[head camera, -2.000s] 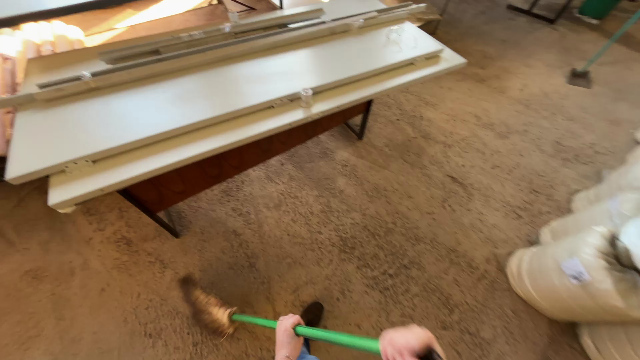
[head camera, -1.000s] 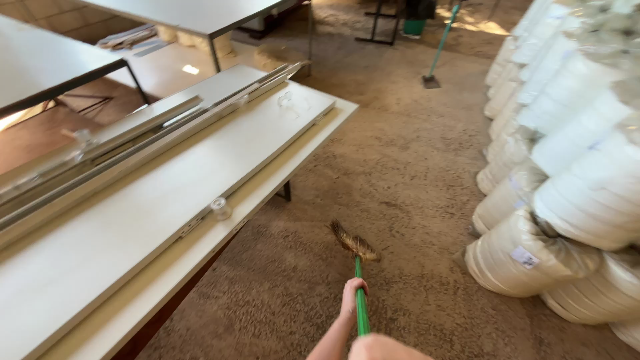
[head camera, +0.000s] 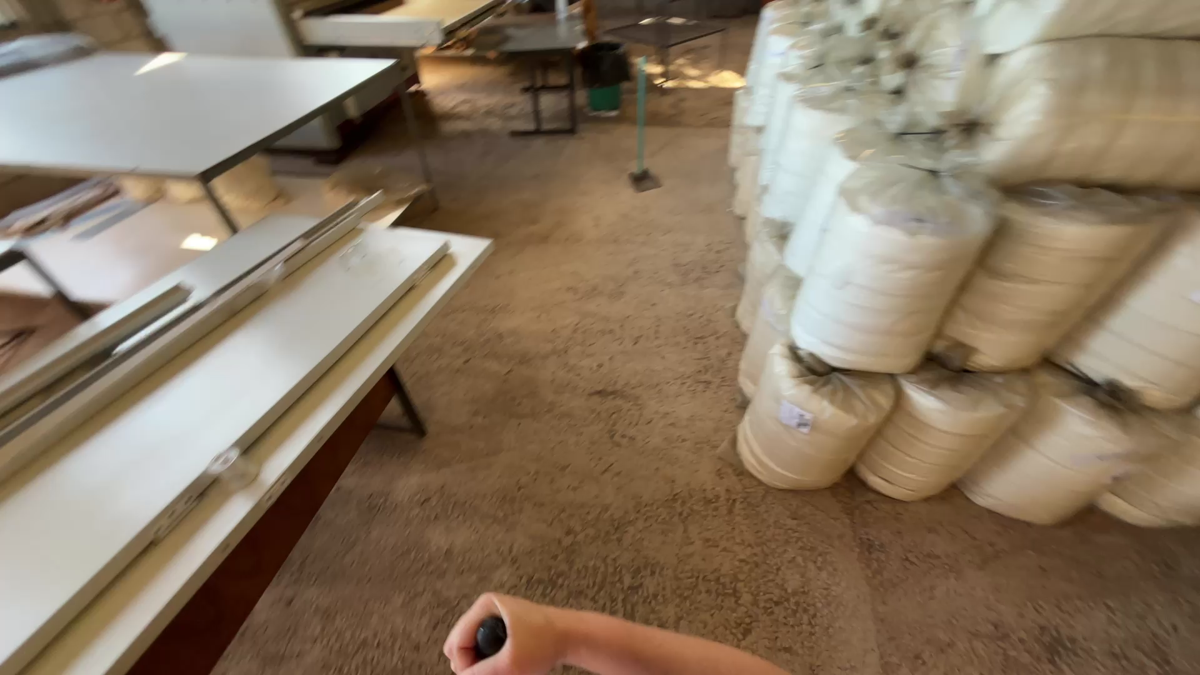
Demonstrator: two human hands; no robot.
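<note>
My right hand (head camera: 506, 637) is at the bottom edge, its forearm reaching in from the lower right. Its fingers are closed around a handle, of which only the rounded black end (head camera: 490, 637) shows. The green shaft and bristle head seen earlier are out of sight. My left hand is outside the view. The brown, rough floor (head camera: 600, 412) lies beyond my right hand.
Long white panels and metal rails lie on a table (head camera: 309, 403) at left, with a roll of clear tape (head camera: 228, 463) on it. Plastic-wrapped rolls (head camera: 816, 417) are stacked at right. Another broom (head camera: 641, 122) stands upright ahead, near a green bin (head camera: 604, 94).
The view has swung up and to the right. My left hand, the green shaft and the broom head have gone out of the picture; my right hand still grips the handle's end.
</note>
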